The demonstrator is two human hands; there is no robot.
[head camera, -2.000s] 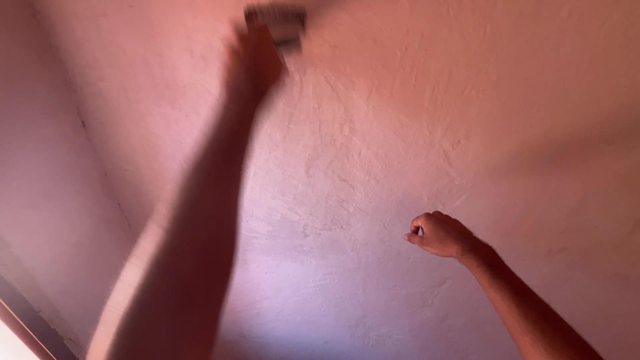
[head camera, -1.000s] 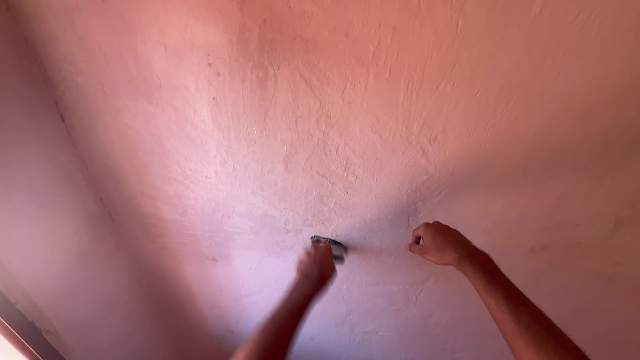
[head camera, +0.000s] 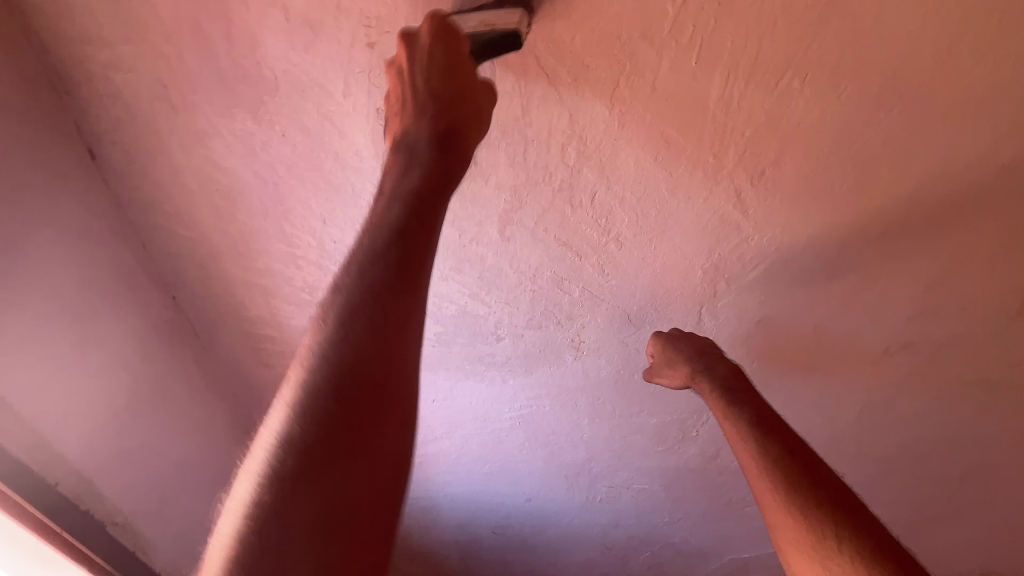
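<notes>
My left hand is raised at the top of the view, left of centre, with its fingers closed round a dark and light block-like hand tool. The tool lies close against the rough plastered wall; its exact kind I cannot tell, and part of it is hidden by my fingers. My right hand is curled into a fist right of centre, in front of the same wall, and nothing shows in it.
On the left a corner line runs down where another smooth surface meets the plastered wall. A dark frame edge with bright light beside it crosses the lower left corner. Shadows fall across the wall.
My left hand, low near the middle one second ago, is now up at the top with the tool, much as it was two seconds ago. My right fist has stayed nearly in place.
</notes>
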